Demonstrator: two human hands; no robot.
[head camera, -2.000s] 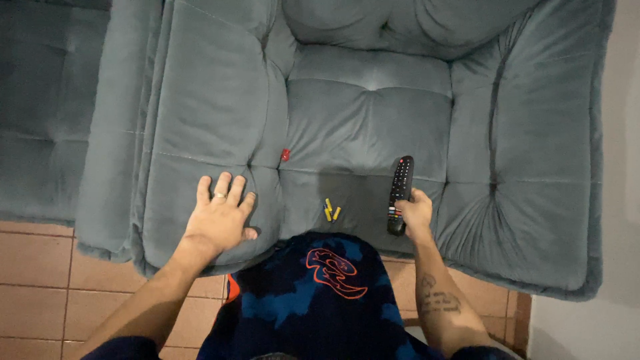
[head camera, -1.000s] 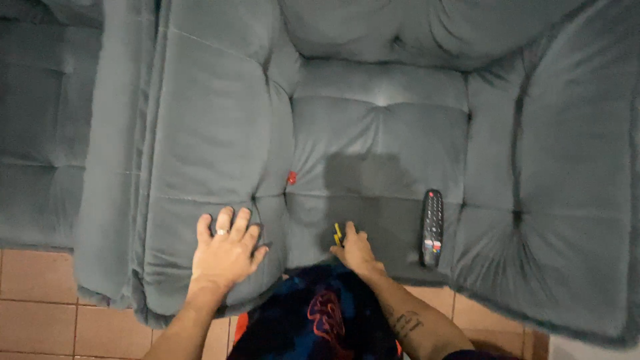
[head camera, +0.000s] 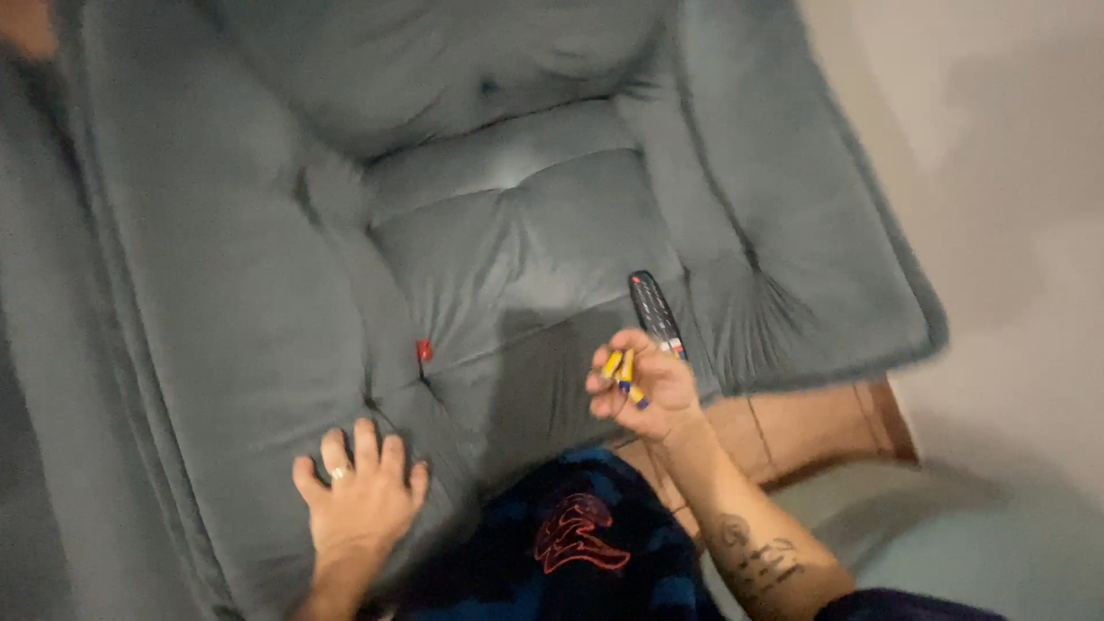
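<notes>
My right hand (head camera: 645, 384), palm up with curled fingers, holds several small yellow and blue batteries (head camera: 627, 373) above the front of the grey seat cushion. Just behind it a black remote control (head camera: 653, 306) lies on the right side of the seat, its near end partly hidden by the hand. My left hand (head camera: 362, 492), with a ring on one finger, rests spread on the left armrest and holds nothing. A small red item (head camera: 423, 350), too blurred to name, sits at the seat's left edge.
The grey upholstered armchair (head camera: 517, 233) has thick padded arms and backrest. Another grey upholstered part (head camera: 43, 371) stands at the far left. A pale wall (head camera: 992, 172) runs along the right, and floor tiles (head camera: 733, 440) show below the right arm.
The remote, held in my right hand two seconds ago, lies on the seat. The batteries that lay on the cushion are now up in my right hand. The view has turned and shifted.
</notes>
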